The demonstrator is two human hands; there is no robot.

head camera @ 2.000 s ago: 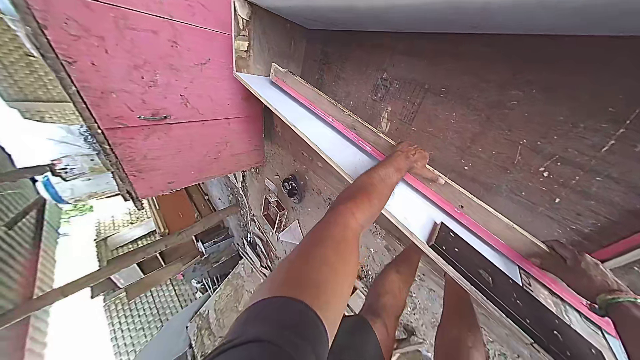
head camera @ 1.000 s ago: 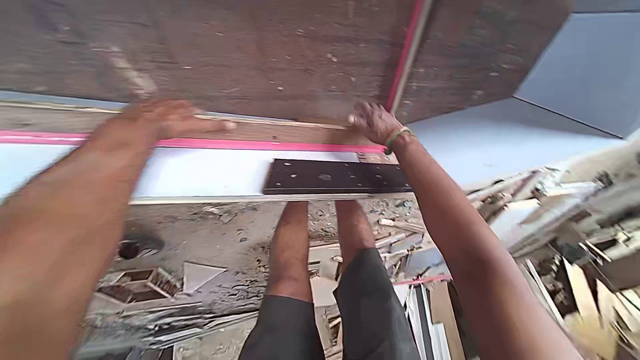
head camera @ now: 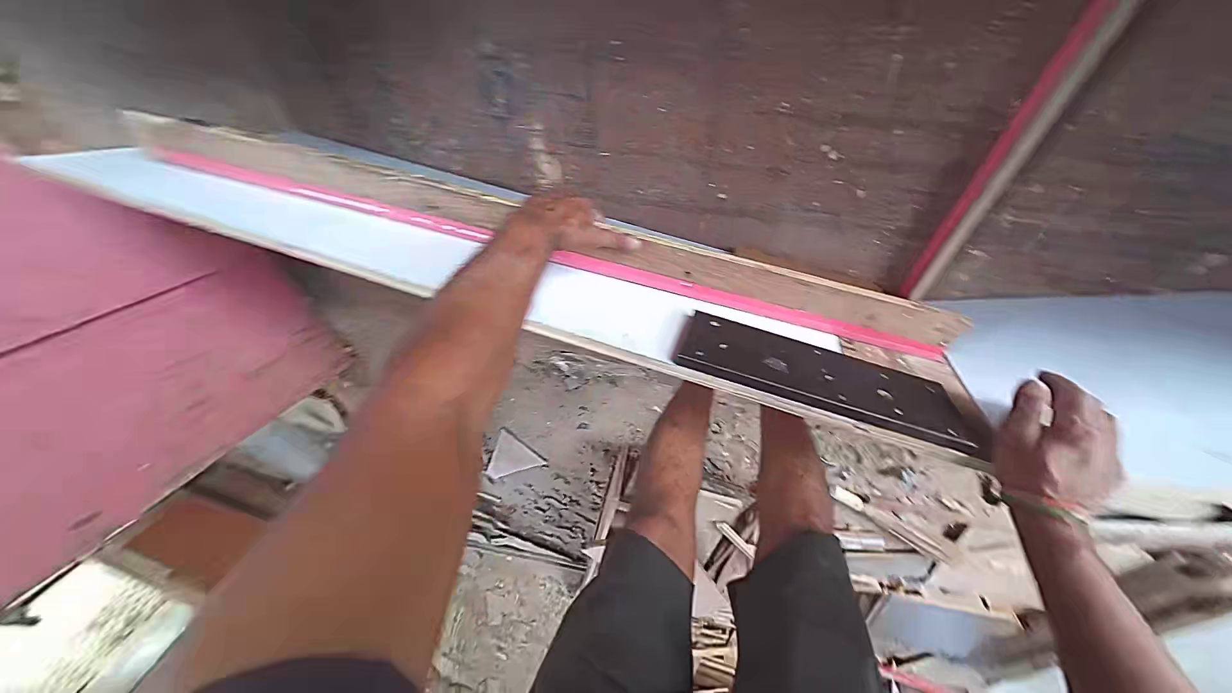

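Note:
My left hand (head camera: 573, 223) rests on a long wooden strip (head camera: 808, 289) with a pink edge, its fingers over the strip's upper side. The strip lies along a white board (head camera: 616, 313). A dark rectangular block with light spots (head camera: 833, 375) lies on the right part of the white board. My right hand (head camera: 1059, 438), with a band at the wrist, is curled just beyond the block's right end, over a pale surface. Blur hides whether its fingers hold anything.
Behind the strip spreads a brown wooden panel (head camera: 712, 125) with a pink-edged batten (head camera: 1020, 144). Pink boards (head camera: 125, 356) stand at the left. Wood offcuts and a white triangular scrap (head camera: 515, 454) lie on the ground near my legs.
My right hand has moved off the strip's right end to beside the dark block's end. My left hand stays on the strip. The view has swung.

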